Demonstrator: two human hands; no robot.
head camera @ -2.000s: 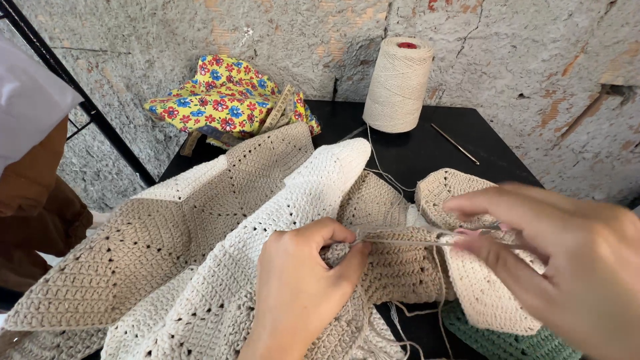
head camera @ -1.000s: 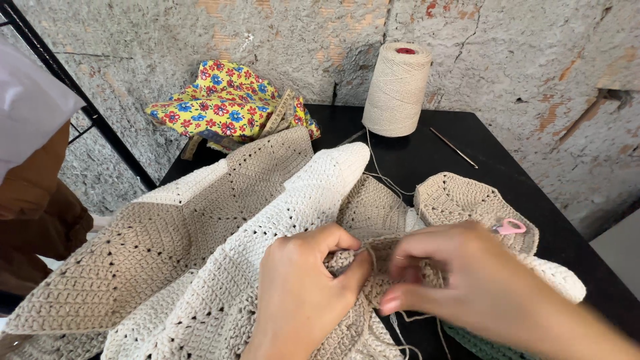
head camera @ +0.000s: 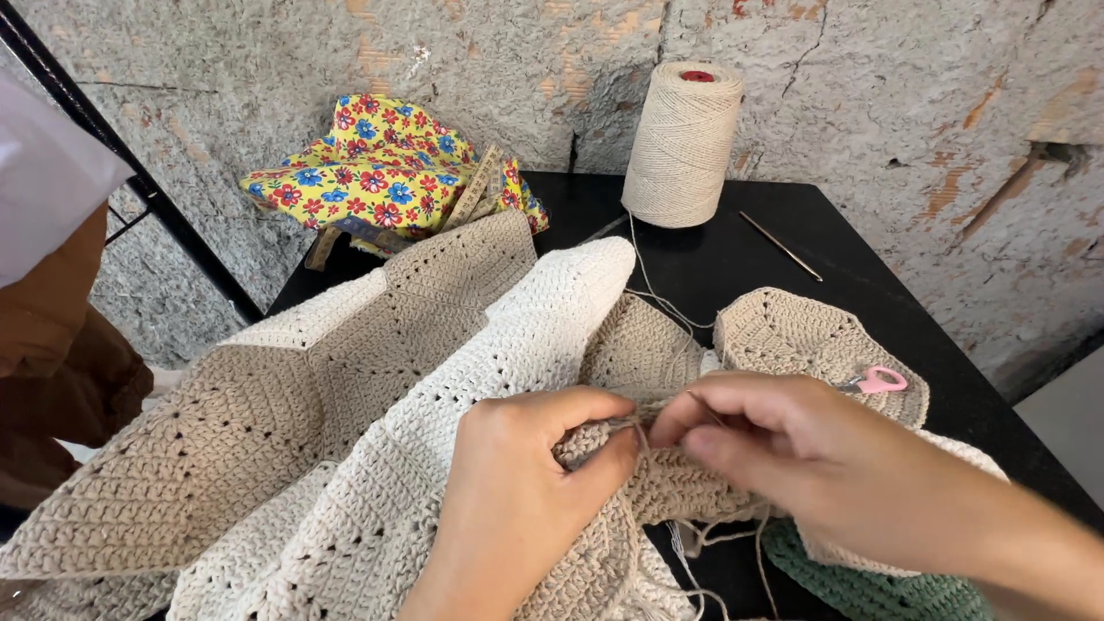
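Observation:
My left hand [head camera: 543,483] pinches the edge of a beige crocheted piece [head camera: 699,483] between thumb and fingers. Just right of it, my right hand [head camera: 802,457] holds a thin needle [head camera: 707,409] between thumb and forefinger. Loose yarn ends [head camera: 690,552] hang below the work. A large crocheted work of joined beige panels [head camera: 259,405] and white panels [head camera: 448,388] spreads to the left. Beyond my right hand lies a beige crocheted hexagon [head camera: 785,336], with small pink-handled scissors [head camera: 881,379] on it. A green crocheted piece [head camera: 871,578] is partly hidden under my right arm.
On the black table [head camera: 828,224] stand a cone of cream yarn [head camera: 687,142] and, right of it, a crochet hook [head camera: 780,246]. Flowered yellow cloth [head camera: 371,172] with a measuring tape [head camera: 474,188] lies at the back left. A rough wall rises behind; a black metal frame [head camera: 164,207] is at left.
My right hand was farther right with yarn stretched between the hands, then came in close to my left hand. My left hand keeps its hold on the crochet edge.

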